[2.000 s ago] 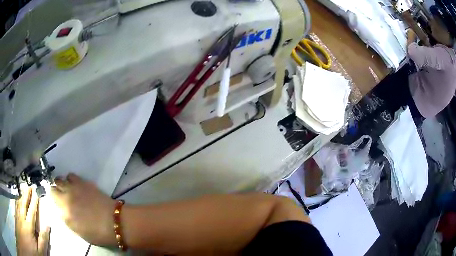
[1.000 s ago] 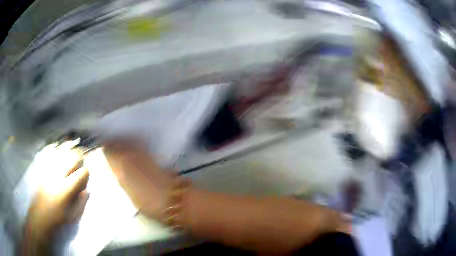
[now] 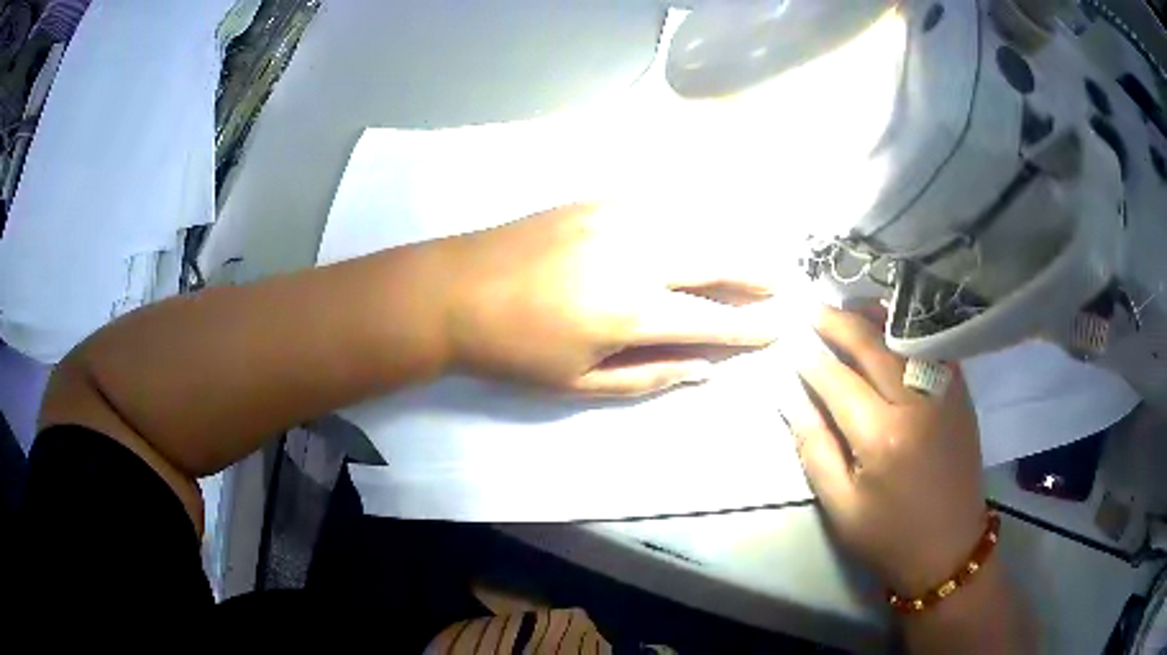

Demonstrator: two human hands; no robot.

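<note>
A large white fabric panel (image 3: 512, 473) lies on the machine table, with strong lamp glare over its upper part. My left hand (image 3: 614, 301) lies flat on it, fingers slightly apart and pointing right toward the needle area. My right hand (image 3: 883, 441), with a beaded bracelet at the wrist, rests at the panel's right part with its fingertips by the needle area. The sewing machine head (image 3: 1024, 192) stands above my right hand. The presser foot and needle are lost in the glare and behind the machine head. Neither hand visibly grips the fabric.
A stack of white cut panels (image 3: 109, 166) lies at the far left. The lamp shade (image 3: 768, 45) glares at the top. A dark phone (image 3: 1065, 468) lies on the machine bed at the right, close to the fabric's right end. The table's front edge curves below the panel.
The view has swung left, so the needle area now shows right of centre and the left stack is in view. My left hand now lies flat and wholly visible on the panel.
</note>
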